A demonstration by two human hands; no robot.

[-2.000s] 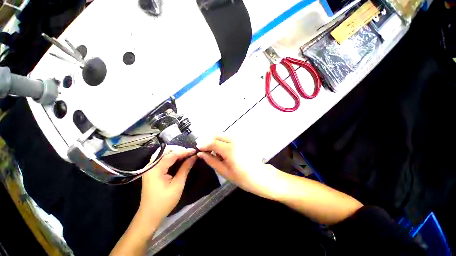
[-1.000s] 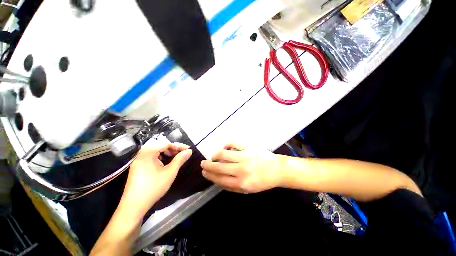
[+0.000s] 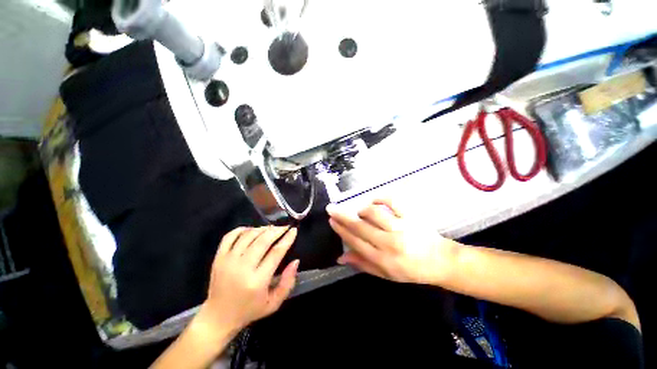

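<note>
The black garment piece (image 3: 155, 187) lies on the table left of the sewing machine head (image 3: 216, 137) and runs under both hands beside the needle area (image 3: 335, 169). My left hand (image 3: 252, 270) rests on the cloth just below the curved metal guard (image 3: 270, 191), thumb apart from the fingers. My right hand (image 3: 382, 241) is right of it, fingertips at the cloth's right edge below the presser foot area, thumb apart and no pinch visible. The needle tip and presser foot are blurred and cannot be made out.
Red-handled scissors (image 3: 493, 155) lie right of the needle area. Plastic packets (image 3: 583, 133) with a tan strip (image 3: 612, 92) lie farther right. A black band (image 3: 519, 47) wraps the machine arm. A grey post (image 3: 169, 36) stands at the head's left end. The worn table edge (image 3: 72, 230) is at left.
The view has shifted left. My left hand has moved from the needle area down-left and now lies flatter on the cloth. My right fingertips are nearer the cloth's edge.
</note>
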